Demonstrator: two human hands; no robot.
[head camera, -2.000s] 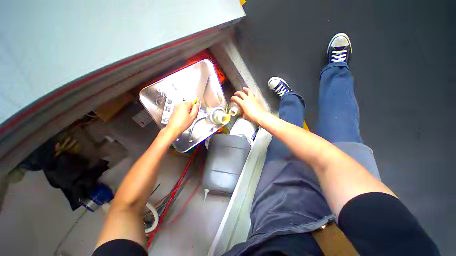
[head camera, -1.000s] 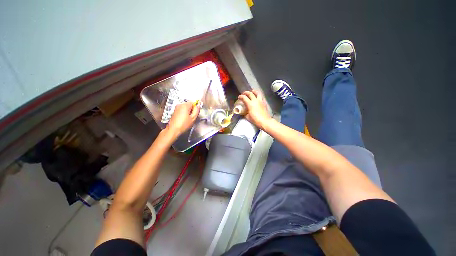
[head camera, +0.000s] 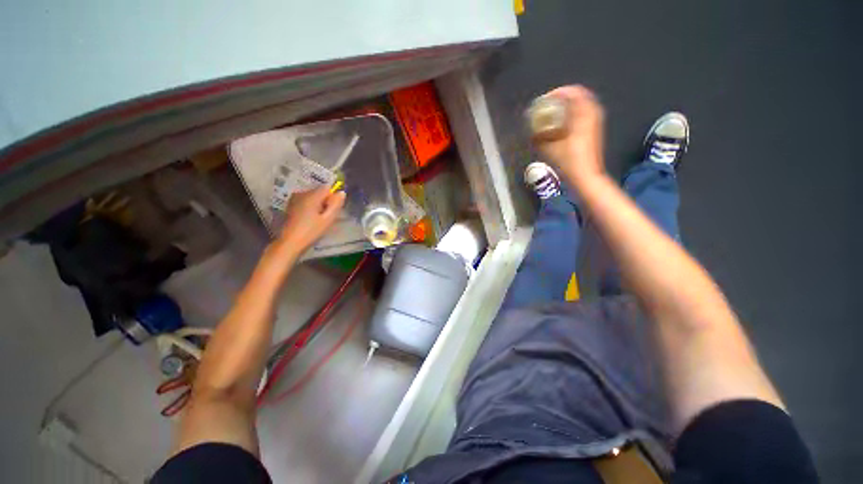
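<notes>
The large silver-topped adhesive can (head camera: 260, 156) stands in the low cabinet, its orange-red side showing. Its open spout (head camera: 380, 225) is at the corner nearest me, with amber residue around it. My left hand (head camera: 315, 216) is closed at the middle of the can's top; a small yellow bit shows at its fingertips, and the grip itself is hidden. My right hand (head camera: 577, 132) is blurred and holds the glue bottle (head camera: 548, 114) over the floor, right of the cabinet frame and away from the spout. The bottle's fill level cannot be told.
A grey jerrycan (head camera: 419, 301) lies just below the spout, beside the cabinet's white frame (head camera: 416, 397). Red hoses (head camera: 317, 331), a black cloth-like bundle (head camera: 99, 260) and a blue object (head camera: 154, 319) are at left. The white cabinet top (head camera: 237, 43) overhangs the can. My feet are at right.
My right hand has moved the bottle away from the spout, up and to the right. The can has tipped back flatter, with my left hand still on it. The amber stream at the spout is gone.
</notes>
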